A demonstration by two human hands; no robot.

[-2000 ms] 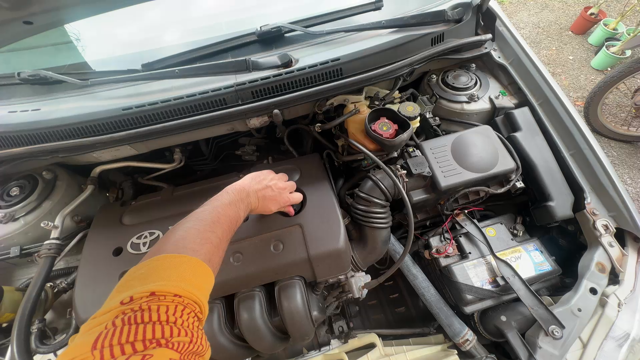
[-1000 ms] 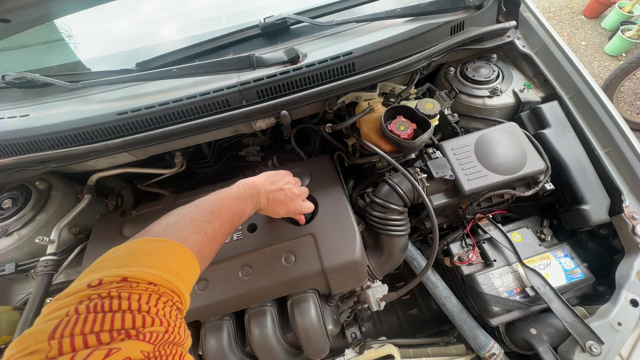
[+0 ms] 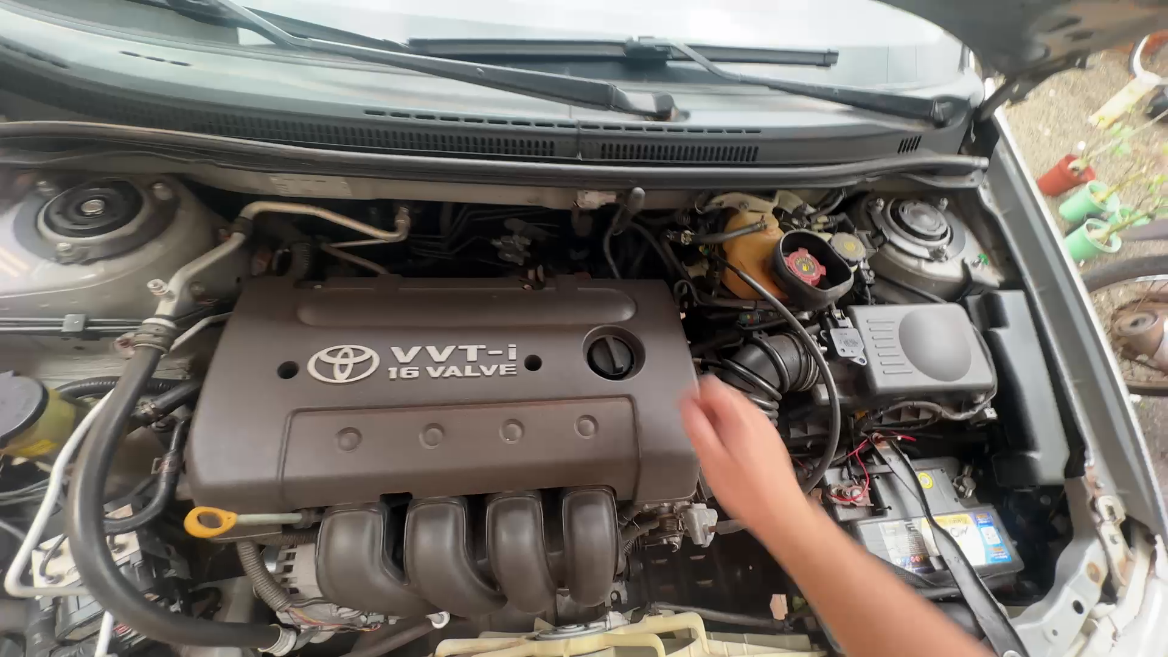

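My right hand (image 3: 735, 443) reaches in from the lower right, over the right edge of the brown plastic engine cover (image 3: 456, 319). It is blurred, its fingers look partly curled, and whether anything is in them cannot be told. The black oil filler cap (image 3: 610, 355) sits in its round recess in the cover, up and left of the hand, not touched by it. Its raised grip stands roughly upright in the view. A yellow dipstick loop (image 3: 211, 522) shows below the cover's left end. My left hand is out of view.
Right of the cover are a ribbed intake hose (image 3: 785, 365), an air filter box (image 3: 922, 351), a strapped battery (image 3: 949, 538) and a reservoir with a red cap (image 3: 804, 266). A thick black hose (image 3: 100, 484) curves at left. Wiper arms (image 3: 584, 91) lie above.
The left hand that was on the engine cover at the filler cap has gone out of view, and the cap now shows. A bare right forearm has come in from the lower right. The view has shifted.
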